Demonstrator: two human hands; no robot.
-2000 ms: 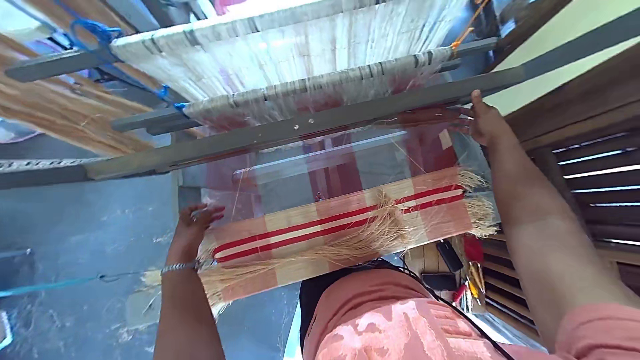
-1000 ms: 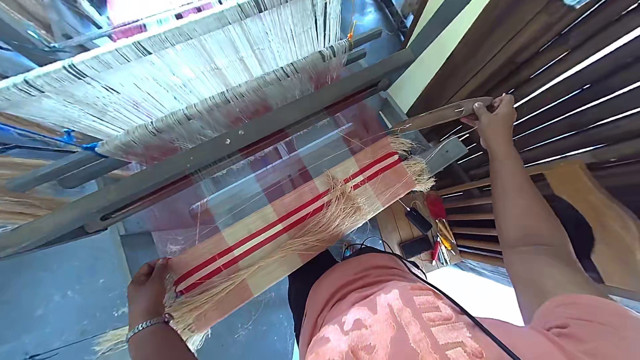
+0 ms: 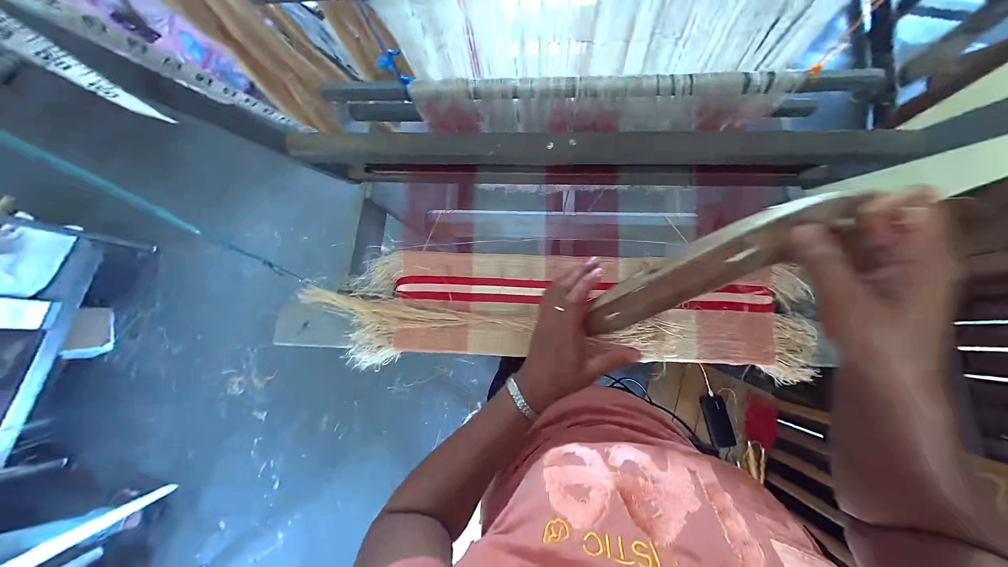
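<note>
My right hand (image 3: pixel 874 252), blurred, grips the far end of a flat wooden weaving stick (image 3: pixel 709 264) that slants down over the cloth. Beside the stick's lower end is my left hand (image 3: pixel 563 335), fingers extended and thumb apart; it seems to hold nothing, and whether it touches the stick is unclear. Beneath both lies the woven cloth (image 3: pixel 429 335) in peach and cream with red stripes and frayed edges. A bundle of pale loose fibres (image 3: pixel 354 305) rests across it. Beyond are the sheer red and clear warp threads (image 3: pixel 583 213) and the loom's beater bar (image 3: pixel 504 148).
White string heddles (image 3: pixel 598 39) hang at the loom's back. A teal cord (image 3: pixel 157 209) runs from the left to the loom. A black phone-like device (image 3: pixel 717 420) and a red item (image 3: pixel 761 420) are at lower right, near wooden slats (image 3: pixel 803 465).
The stick, held out at the right a second ago, now lies slanted over the cloth. My left hand has moved from the cloth's left end to its middle. The view has turned.
</note>
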